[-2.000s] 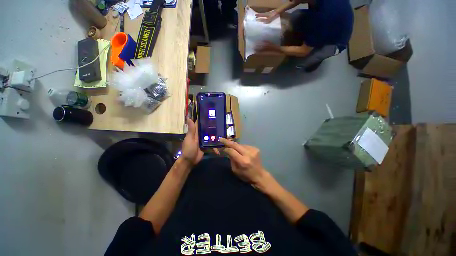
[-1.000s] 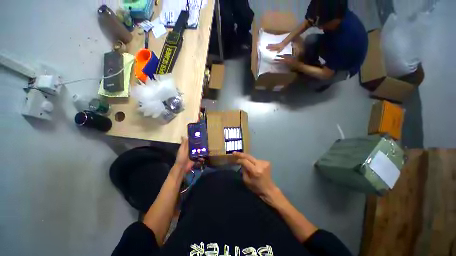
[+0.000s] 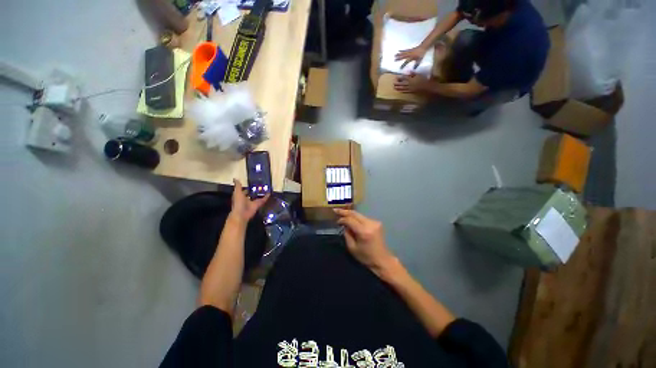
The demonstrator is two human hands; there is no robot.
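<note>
My left hand [image 3: 248, 202] holds a dark smartphone [image 3: 258, 175] by its lower end, over the front right corner of the desk. Its screen is dark with small lit icons. My right hand [image 3: 365, 235] is in front of my shirt, fingers bent and partly together, near the lower edge of an open carton [image 3: 315, 169]. I see nothing in it. The carton stands beside the desk with its flaps up and shows rows of white items [image 3: 339, 184] inside.
Desk [image 3: 282, 93] holds bubble-wrapped items [image 3: 226, 118], a black paddle [image 3: 247, 47], and a black flask [image 3: 131, 153]. A black stool [image 3: 198, 233] is at left. A person in dark blue [image 3: 509, 54] presses on a carton [image 3: 395, 86]. A green parcel [image 3: 507, 219] and orange box [image 3: 564, 162] stand right.
My left hand has moved left with the phone, away from my right hand and over the desk corner. More of the open carton shows. The other person's hands have shifted on their carton.
</note>
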